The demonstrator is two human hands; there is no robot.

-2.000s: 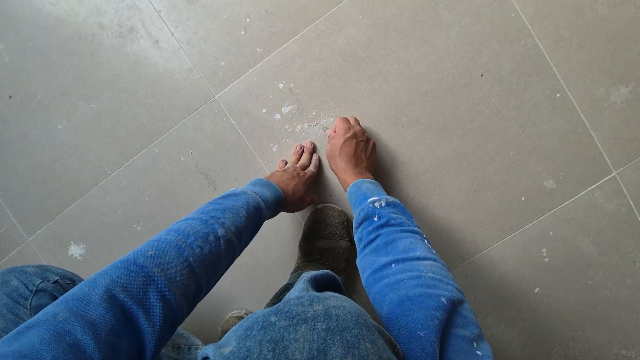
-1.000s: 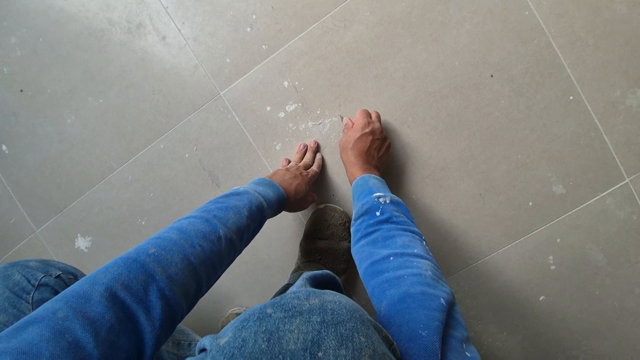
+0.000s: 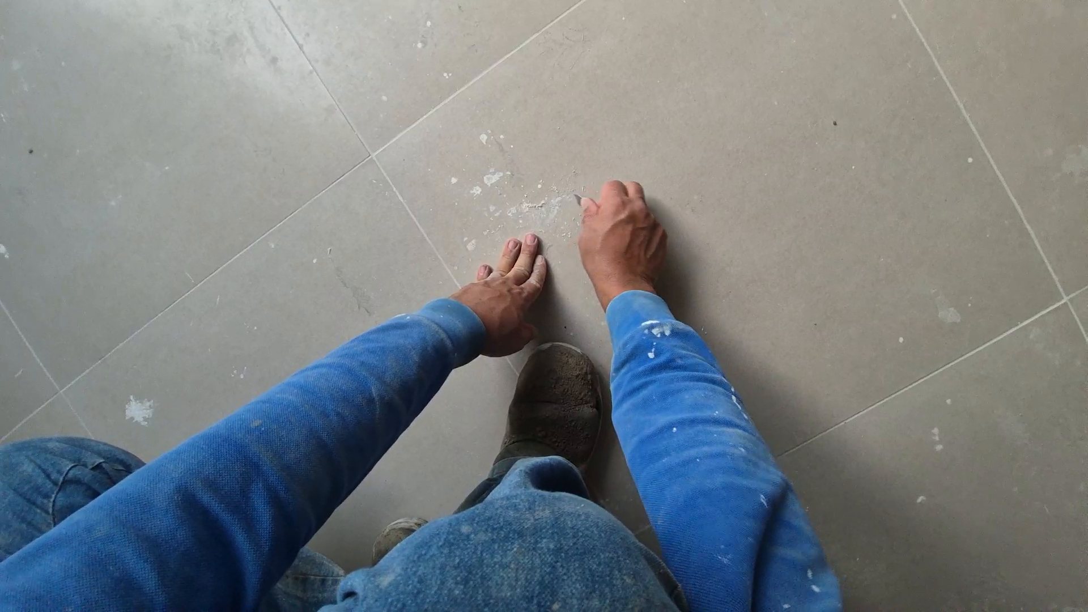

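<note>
My left hand [image 3: 505, 297] lies palm down on the grey floor tile [image 3: 765, 195], its fingers spread a little, with nothing in it. To its right, my right hand [image 3: 623, 238] is closed around a small tool, of which only a pointed metal tip [image 3: 579, 200] shows beside the thumb; the rest is hidden in the fist. Just left of that tip is a whitish patch of residue [image 3: 548, 208] with loose crumbs around it. White spots [image 3: 493, 178] dot the tile farther up and left. Both blue sleeves reach in from below, and the right one bears white specks.
A dusty dark shoe [image 3: 557, 399] stands on the floor just below my hands. Part of another shoe [image 3: 397, 537] shows lower left, by my denim-covered knee [image 3: 518, 552]. Light joints run between the tiles. A white splotch [image 3: 139, 410] marks the floor at left.
My right hand has moved a little to the right, away from my left hand, which stays on the floor. More whitish residue shows between them than two seconds ago.
</note>
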